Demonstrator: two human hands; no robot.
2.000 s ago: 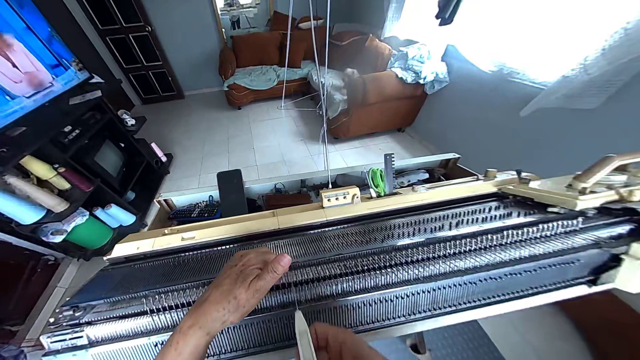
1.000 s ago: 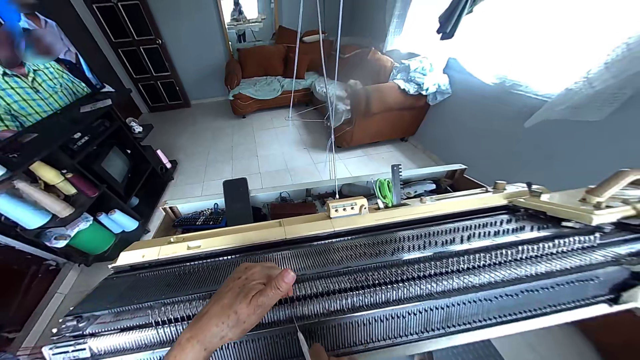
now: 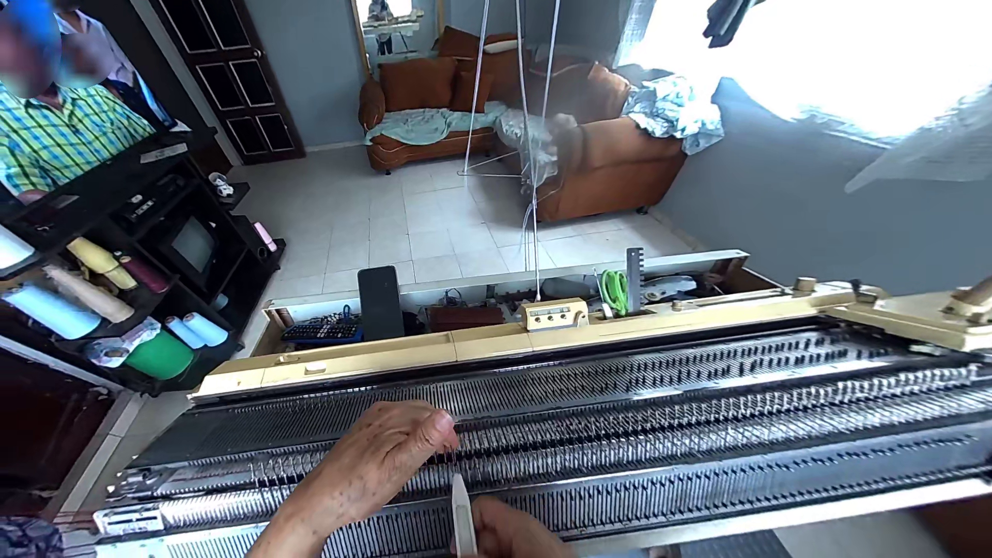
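Observation:
A double-bed knitting machine with rows of metal needles spans the lower view. My left hand rests over the rear needle bed, its thumb and fingertips close together at the gap between the beds; whether they pinch anything is hidden. Low in the centre, my right hand holds a white pointed tool, its tip up at the front bed's needles, just below the left fingertips. The carriage sits at the far right of the rear bed.
Behind the machine, an open tray holds a black phone, green-handled scissors and a grey notched comb. Yarn strands run up from the yellow row counter. Yarn cones fill a black shelf at left.
The white tool shows lower a second ago and rises again to the needles now. My left hand stays at about the same place on the bed.

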